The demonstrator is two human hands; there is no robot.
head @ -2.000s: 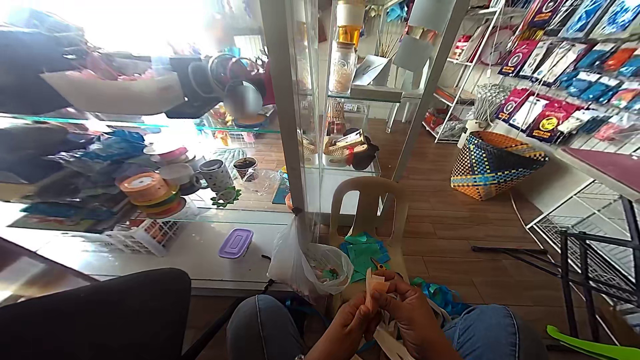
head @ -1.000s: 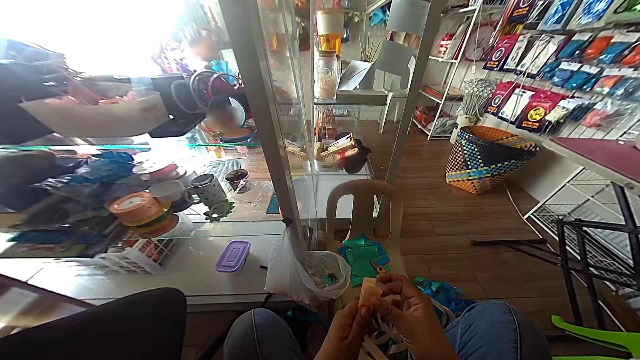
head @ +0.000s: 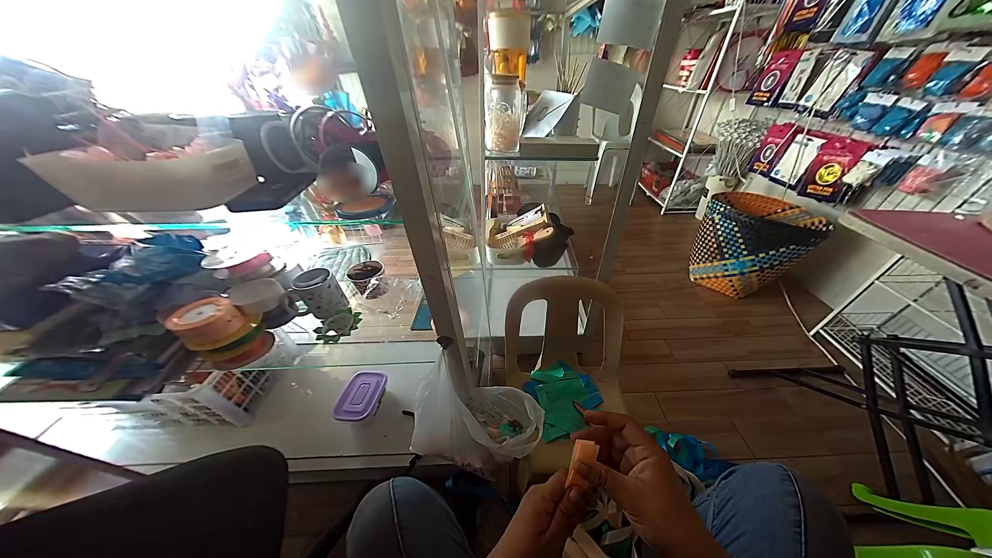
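My left hand [head: 549, 508] pinches the lower end of a small folded strip of orange ribbon [head: 581, 459]. The thumb and fingers of my right hand [head: 632, 473] hold the same strip from the right. Pale strips [head: 589, 542] lie in my lap below both hands. Just beyond, green and blue ribbon pieces [head: 562, 399] are piled on the seat of a beige plastic chair [head: 563, 288]. To the left of the chair, a white plastic bag [head: 442, 411] hangs with its mouth spread and small scraps inside. More blue ribbon [head: 690, 457] shows past my right hand.
A purple-lidded container [head: 361, 396] sits on the white ledge at left. Ribbon spools [head: 205, 322], a mug [head: 316, 293] and a white basket [head: 225, 399] stand behind glass. A woven basket [head: 756, 248] is on the floor at right, near a black metal frame [head: 891, 380].
The loose end of a pale strip seen below my hands two seconds ago is lower now, and the orange piece stands more upright between my fingers.
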